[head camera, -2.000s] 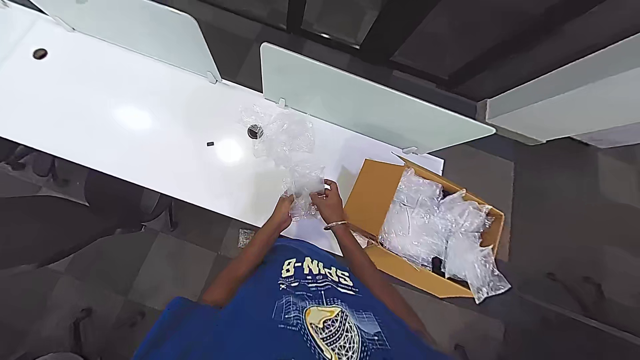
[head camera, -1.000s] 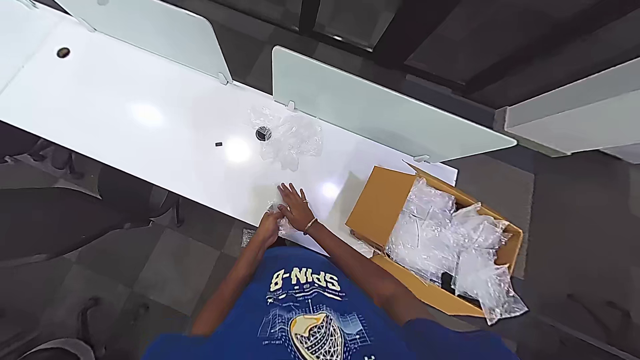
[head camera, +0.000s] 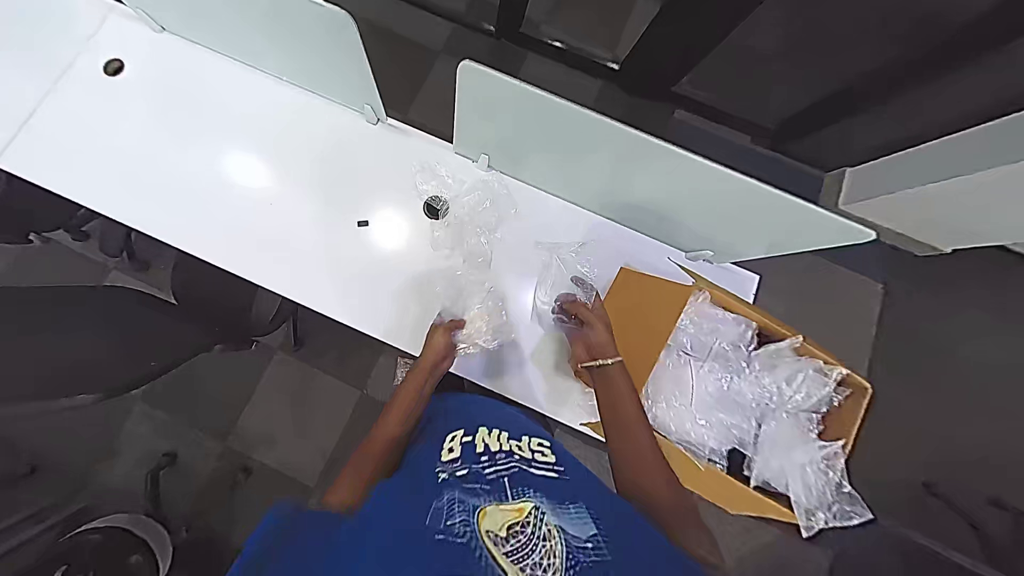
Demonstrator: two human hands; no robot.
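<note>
My left hand (head camera: 442,342) grips the edge of a crinkled clear plastic packet (head camera: 482,324) above the near edge of the white desk (head camera: 304,232). In my right hand (head camera: 586,320) is a thin clear plastic bag (head camera: 560,276), held close to the box flap; whether anything is inside it cannot be told. Beyond both hands, more clear plastic bags (head camera: 480,208) lie loosely on the desk, partly over a round cable hole (head camera: 435,208). An open cardboard box (head camera: 640,320) to the right holds several clear plastic packets (head camera: 712,384), one hanging over its rim.
Frosted divider panels (head camera: 640,176) stand along the desk's far edge. A small black object (head camera: 362,223) lies on the desk left of the bags. Dark chairs (head camera: 88,320) are at the near left side, and another cable hole (head camera: 114,67) is at the far left.
My hands were together at the desk's near edge and have moved apart. My right hand, laid flat with fingers spread one second ago, now holds a clear bag nearer the box.
</note>
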